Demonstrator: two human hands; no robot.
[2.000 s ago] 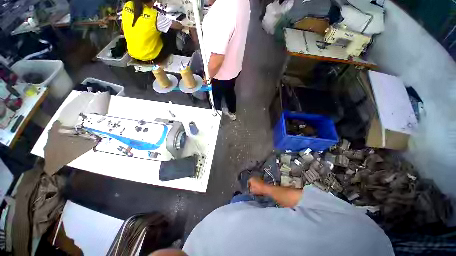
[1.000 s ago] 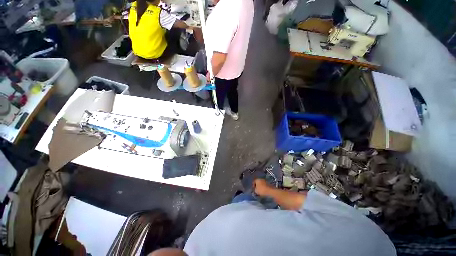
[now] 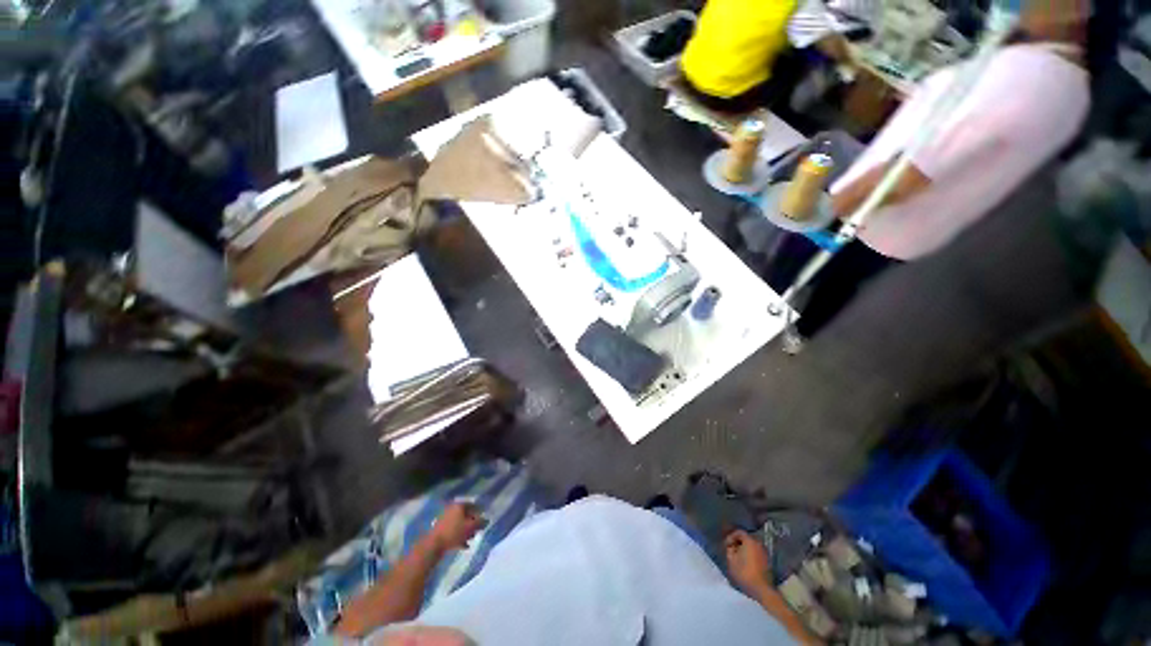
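My left hand [image 3: 457,522] is low in the picture, left of my body, over a blue-and-white striped bag [image 3: 501,500]. Its fingers look curled, but whether they hold the bag is not clear. My right hand [image 3: 745,553] is low on the right, beside a dark grey cloth or bag [image 3: 720,507] on the floor. Blur hides whether its fingers grip anything. Brown fabric bundles [image 3: 839,574] lie just right of my right hand.
A white sewing table [image 3: 745,331] with a sewing machine [image 3: 606,240] stands ahead. A blue plastic crate [image 3: 871,505] is at right. A board-topped stack [image 3: 417,334] and brown cloth [image 3: 316,221] are at left. A person in pink [image 3: 997,139] stands ahead right; another in yellow [image 3: 732,44] sits beyond.
The view has swung left, so the table and crate appear farther right and tilted. My left hand and the striped bag have come into view. My right hand appears farther right and lower.
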